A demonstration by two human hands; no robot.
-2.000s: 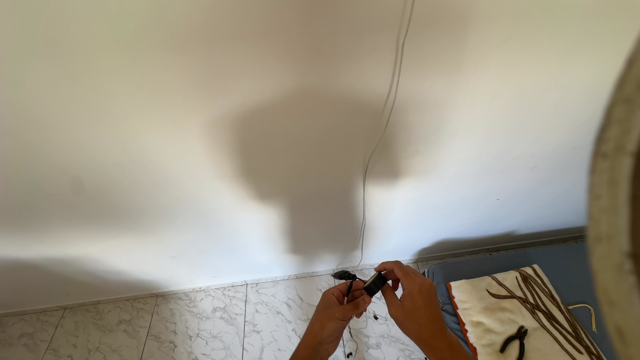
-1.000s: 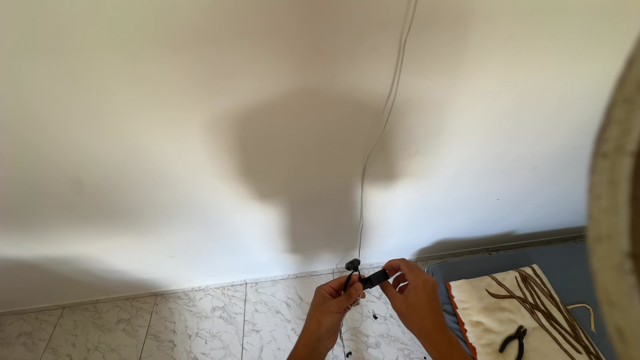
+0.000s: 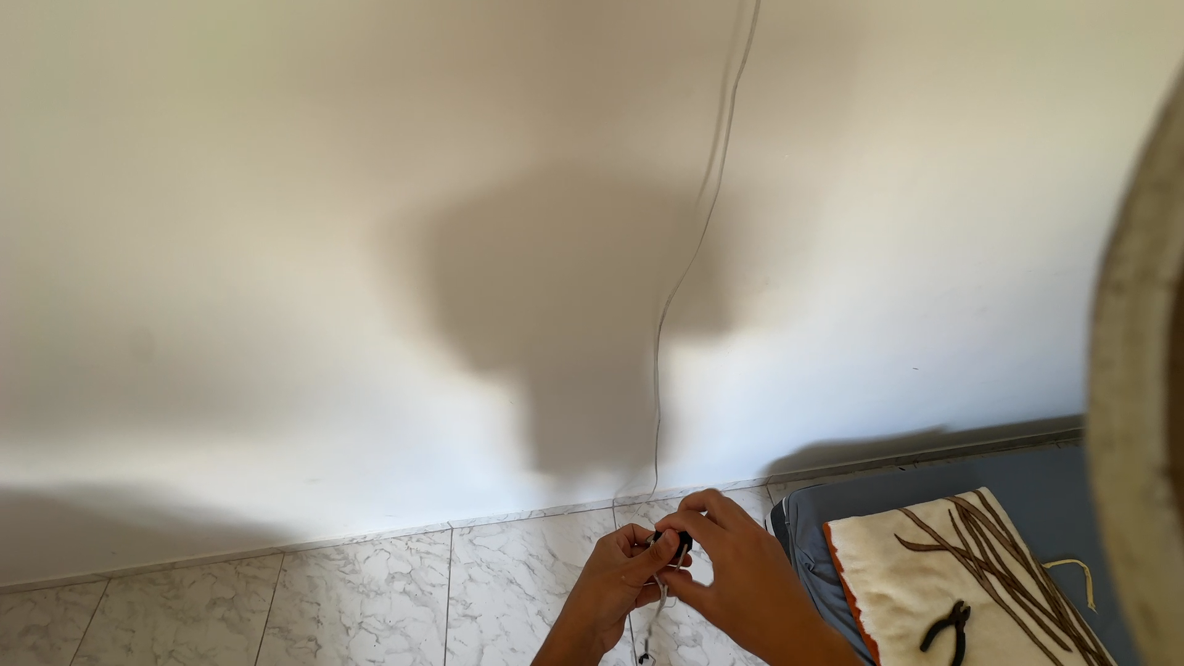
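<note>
My left hand [image 3: 622, 575] and my right hand [image 3: 731, 564] meet low in the middle of the head view. Between their fingertips they hold a small black object [image 3: 683, 546], partly hidden by the fingers; its exact kind cannot be told. A thin pale cord [image 3: 659, 370] runs down the wall to the hands. Below the fingers dangle pale strands, with a small dark piece [image 3: 645, 658] near the lower edge.
Black-handled pliers [image 3: 945, 633] and brown strips [image 3: 990, 564] lie on a cream cloth with an orange edge [image 3: 856, 601]. It rests on a blue padded surface [image 3: 1054, 481] by the wall. A curved pale rim [image 3: 1115, 398] stands at the right. Marble-patterned tiles [image 3: 361, 601] cover the floor.
The hands have drawn closer together around the black object. It showed more fully between them earlier, and the fingers now cover much of it.
</note>
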